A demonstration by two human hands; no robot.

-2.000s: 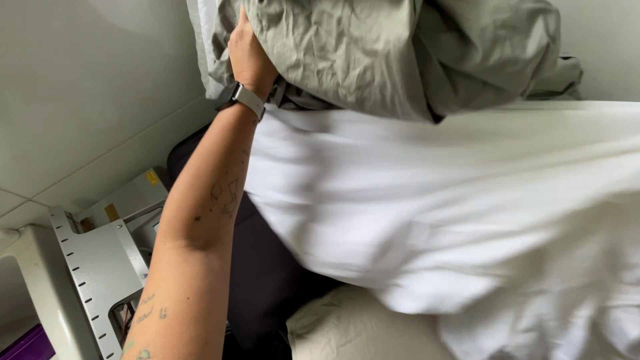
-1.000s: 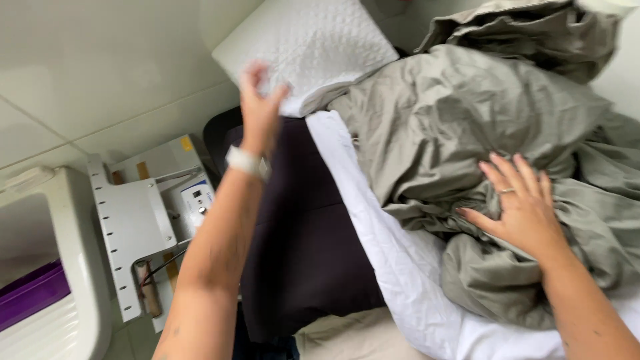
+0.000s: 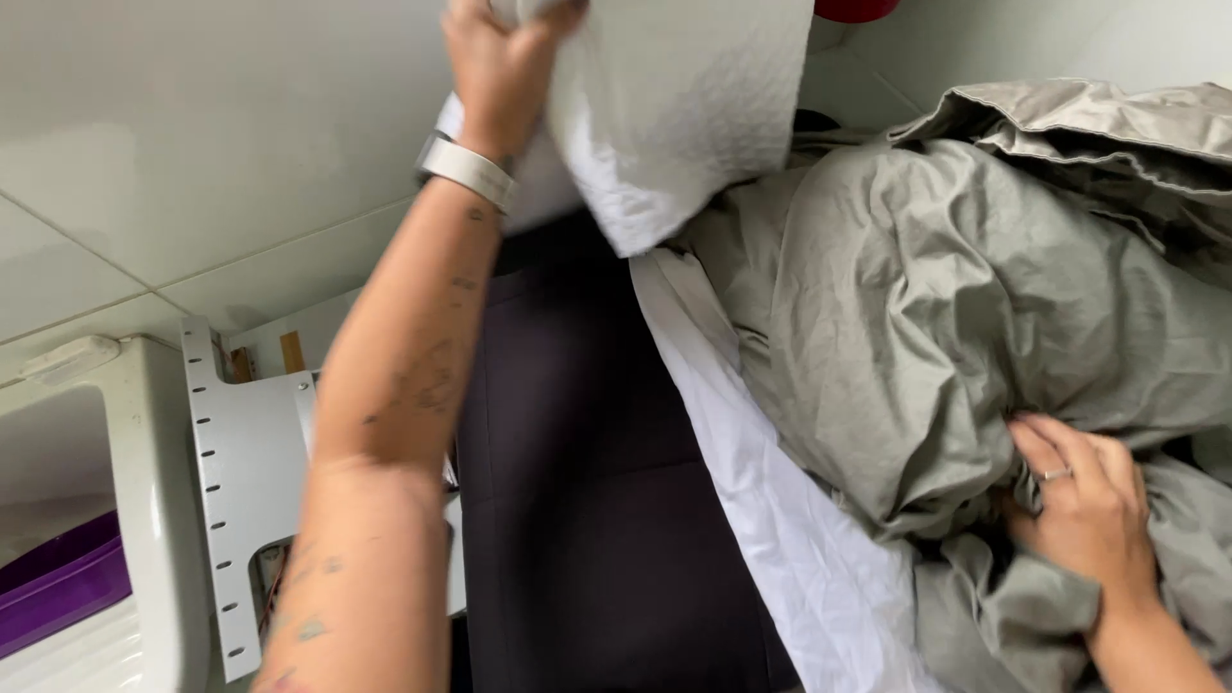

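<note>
At the top, my left hand has hold of the edge of a white textured piece of fabric, whose corner hangs down over a black padded surface. A watch with a pale band is on that wrist. On the right, the fingers of my right hand press into the folds of a bunched grey-green cloth; whether they grip it cannot be told. A strip of white sheet runs between the black surface and the grey-green cloth.
To the left stands a white ceramic basin with a purple plastic container inside. A slotted grey metal plate lies between basin and black surface. Tiled wall rises behind. A red object shows at the top edge.
My left hand, apart from the white textured fabric a second ago, now holds and lifts it. My right hand has gone from spread flat on the grey-green cloth to fingers curled into its folds.
</note>
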